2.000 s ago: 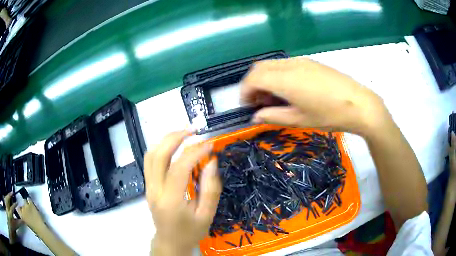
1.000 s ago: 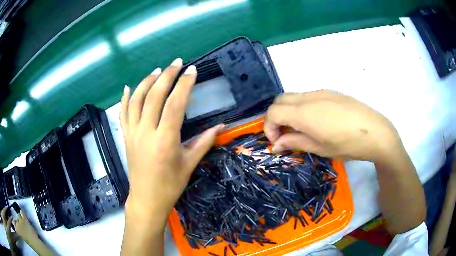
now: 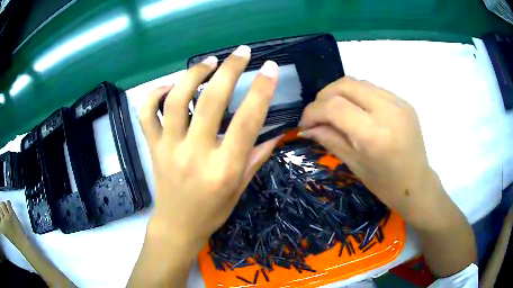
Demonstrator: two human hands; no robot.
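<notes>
A stack of black phone middle frames (image 3: 319,64) lies on the white cover behind the orange parts tray (image 3: 343,264). My left hand (image 3: 205,163) lies with spread fingers over the left part of the stack, its fingertips on the frames. My right hand (image 3: 365,129) is at the stack's near edge, thumb and index fingertips pinched together; whether a strip is between them cannot be seen. Many thin black side-key strips (image 3: 281,214) lie loose in the tray, in front of both hands.
Thick stacks of middle frames (image 3: 107,191) stand at the left. A dark stack (image 3: 500,62) is at the far right. The green conveyor belt (image 3: 236,22) runs behind the white bench cover (image 3: 439,112). Another person's hand (image 3: 11,222) shows at the left edge, and an arm at the right edge.
My right hand has moved from over the tray up to the stack's near edge. My left hand has shifted right over the frames. The stack now lies straighter.
</notes>
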